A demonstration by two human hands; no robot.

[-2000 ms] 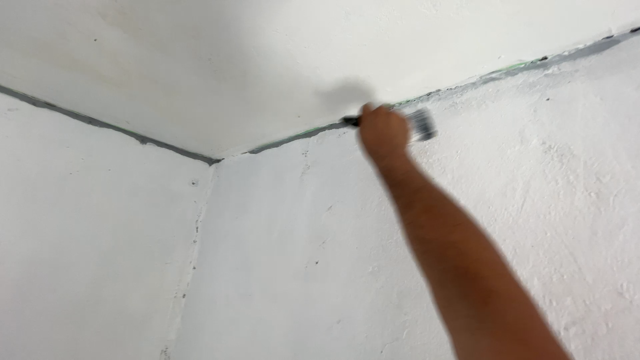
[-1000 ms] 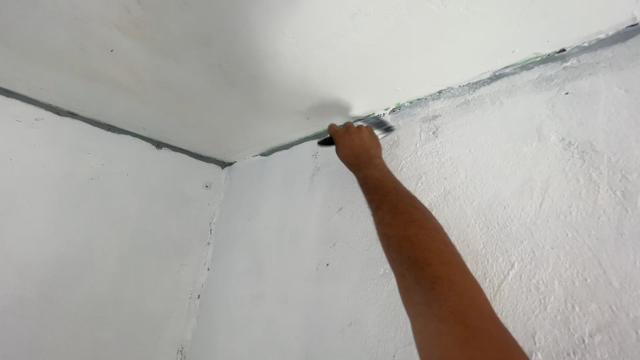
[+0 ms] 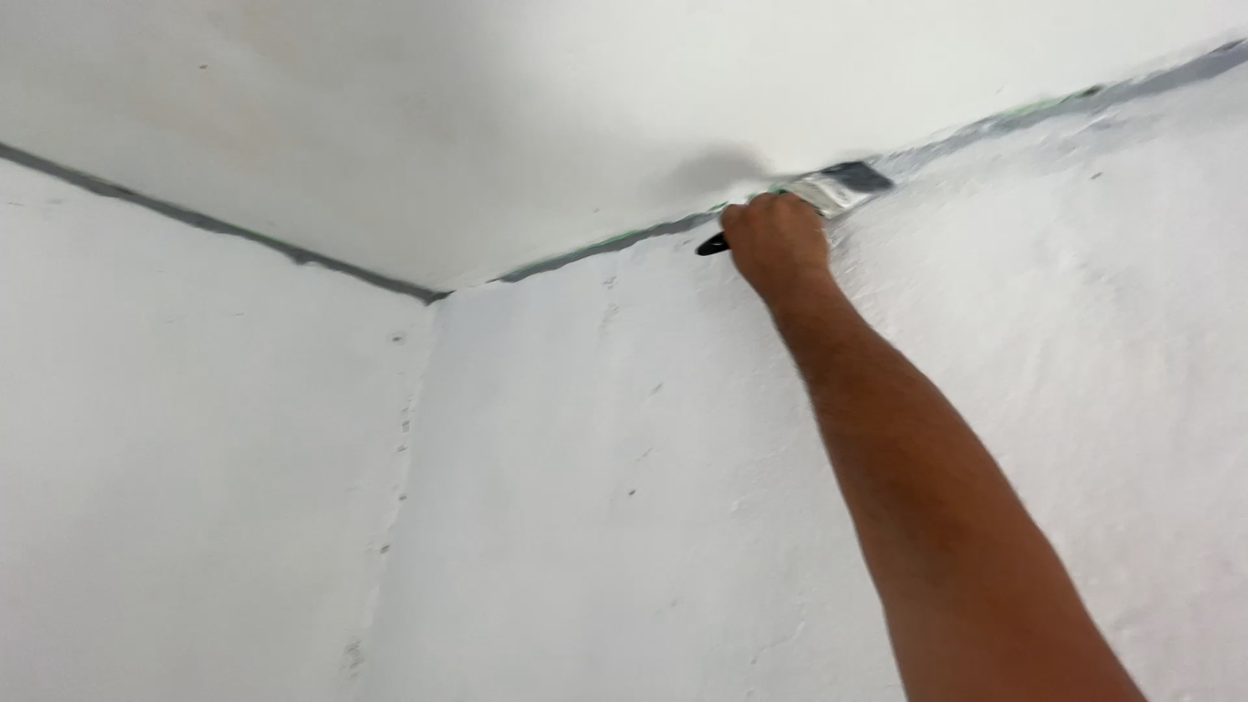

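My right hand (image 3: 778, 239) is raised to the top of the right wall, its fingers closed around a flat paintbrush (image 3: 837, 188). The brush lies nearly along the seam between wall and ceiling, its dark bristles pointing right and its black handle end sticking out left of my fist. A grey strip (image 3: 624, 240) with greenish traces runs along that seam; right of the bristles it looks partly smeared with white. Whether the bristle tips touch the wall is hard to tell. My left hand is not in view.
The white ceiling (image 3: 409, 127) slopes across the top of the view. A left wall (image 3: 195, 419) meets the rough, white right wall (image 3: 585, 468) in a corner with small pits. Another grey strip (image 3: 214, 222) tops the left wall.
The brush has moved along the seam, first toward the corner, then back away from it. My right hand has kept its hold on it throughout.
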